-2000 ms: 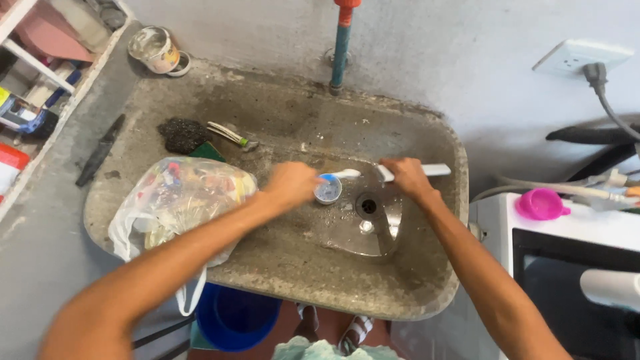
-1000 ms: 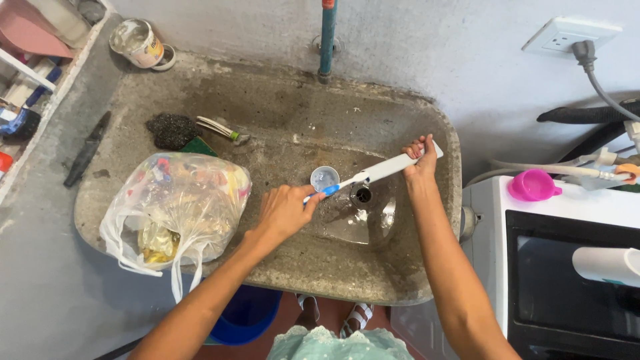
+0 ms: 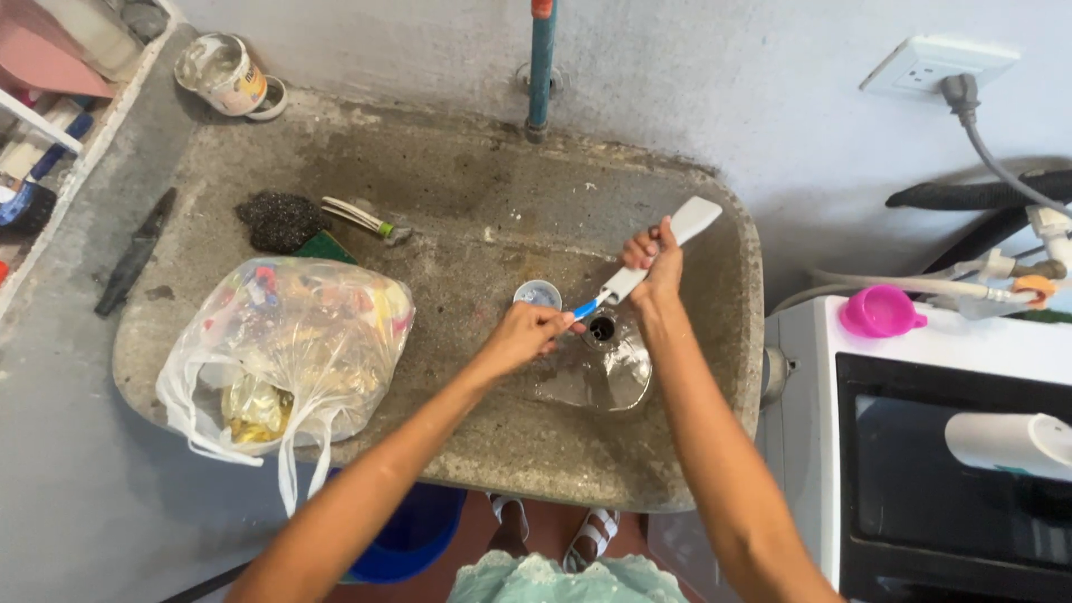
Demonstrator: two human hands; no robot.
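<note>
My left hand (image 3: 532,331) grips the blue-and-white handle of a small brush (image 3: 586,310), perhaps a toothbrush. Its far end meets the lower opening of a long white hollow plastic piece (image 3: 693,219). My right hand (image 3: 655,264) is closed around the middle of that piece, which slants up to the right above the concrete sink (image 3: 469,456). Beside my left fingers, a small round white container (image 3: 537,295) with bluish contents sits on the sink floor. The round drain (image 3: 601,328) lies just below the joined ends, with shallow water around it. The brush's head is hidden.
A tied clear plastic bag of mixed waste (image 3: 310,335) rests on the sink's left side. Behind it are a dark scouring pad (image 3: 280,222), a green pad (image 3: 325,248) and a knife (image 3: 138,251). A blue-green pipe (image 3: 541,75) comes down the wall. A washing machine (image 3: 804,377) stands right.
The white piece has gone from nearly level to a steeper slant, its far end raised up and right. The brush, apart from it two seconds ago, now meets its lower end.
</note>
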